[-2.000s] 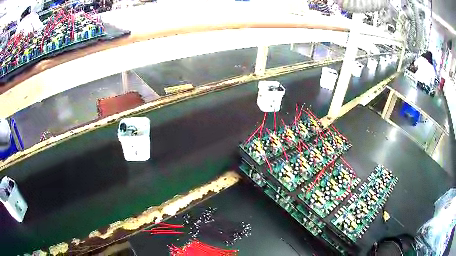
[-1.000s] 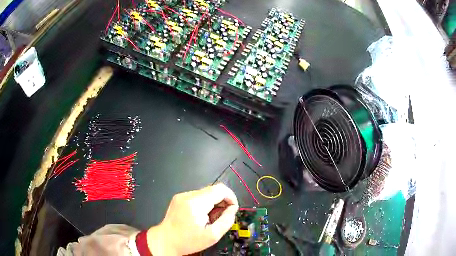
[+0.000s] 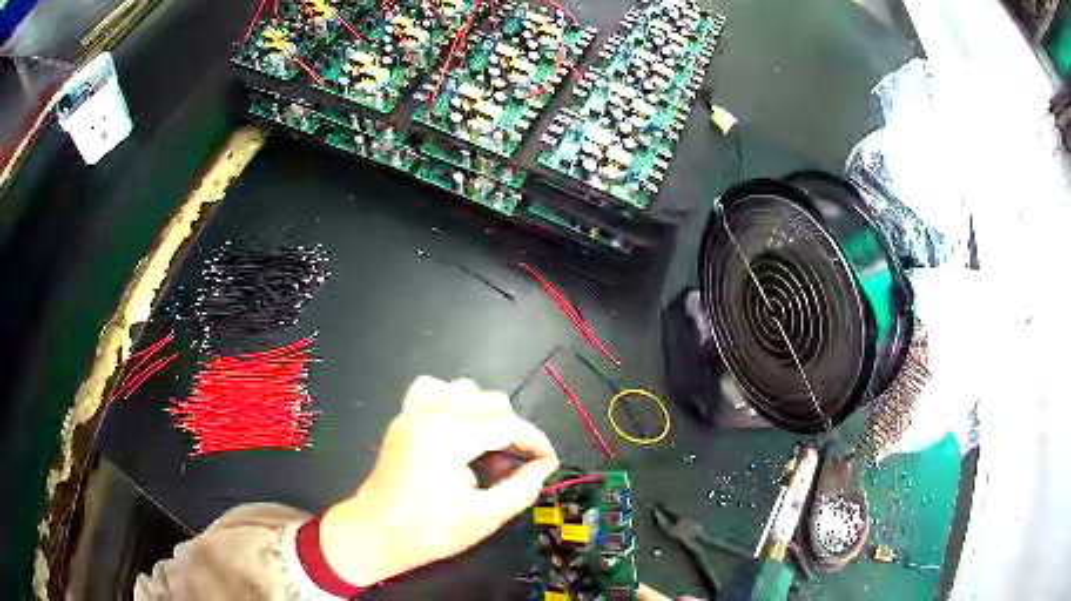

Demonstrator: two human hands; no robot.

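A green circuit board (image 3: 584,534) with yellow blocks and dark parts lies at the bottom centre, cut off by the picture's edge. My left hand (image 3: 452,487), with a red band at the wrist, is at the board's upper left corner. Its thumb and forefinger are pinched on the end of a red wire (image 3: 576,481) that runs along the board's top edge. A small skin-coloured piece of my right hand (image 3: 649,594) shows at the bottom edge, beside the board's right side; the rest is out of view.
Red wires (image 3: 249,399) and black wires (image 3: 261,294) lie in piles left. Stacked boards (image 3: 628,100) are at the far side. A round black fan (image 3: 775,308), cutters (image 3: 693,540), a soldering iron (image 3: 785,517) and a solder dish (image 3: 839,522) stand right. A yellow ring (image 3: 639,417) lies near loose wires.
The view has swung from the long bench down to the work area. Since the last earlier frame, my left hand has stayed close to the board's corner, and a bit of my right hand has appeared.
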